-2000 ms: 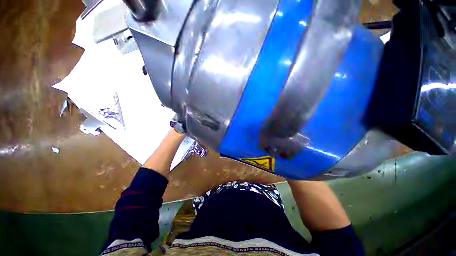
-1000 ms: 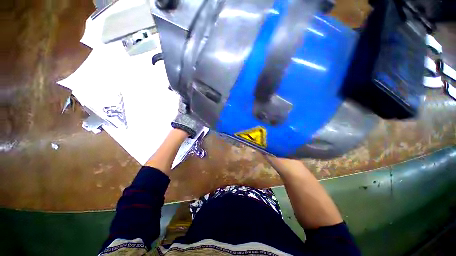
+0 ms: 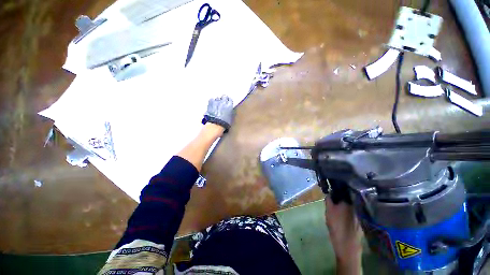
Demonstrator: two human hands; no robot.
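A large white fabric lay (image 3: 156, 102) covers the table's left and middle. My left hand (image 3: 219, 111), in a grey mesh glove, rests on the lay near its right edge and holds nothing visible. The straight-knife cutting machine (image 3: 395, 182), with grey metal and a blue band, is right of the lay, off it. Its silver base plate (image 3: 293, 174) shows at the table's front edge. My right hand (image 3: 337, 197) is at the machine's dark handle. Its fingers are mostly hidden behind the machine.
Scissors (image 3: 196, 38) and flat grey bars (image 3: 126, 43) lie on the lay. Clamps grip its edges, one at the right (image 3: 262, 78). Curved cut pieces (image 3: 382, 63) lie at the back right beside a pale perforated block (image 3: 415, 31) and black cord (image 3: 398, 96).
The machine has moved right and away from the lay, uncovering the scissors and my gloved left hand. My left hand has moved right and up along the lay. My right forearm has shifted right.
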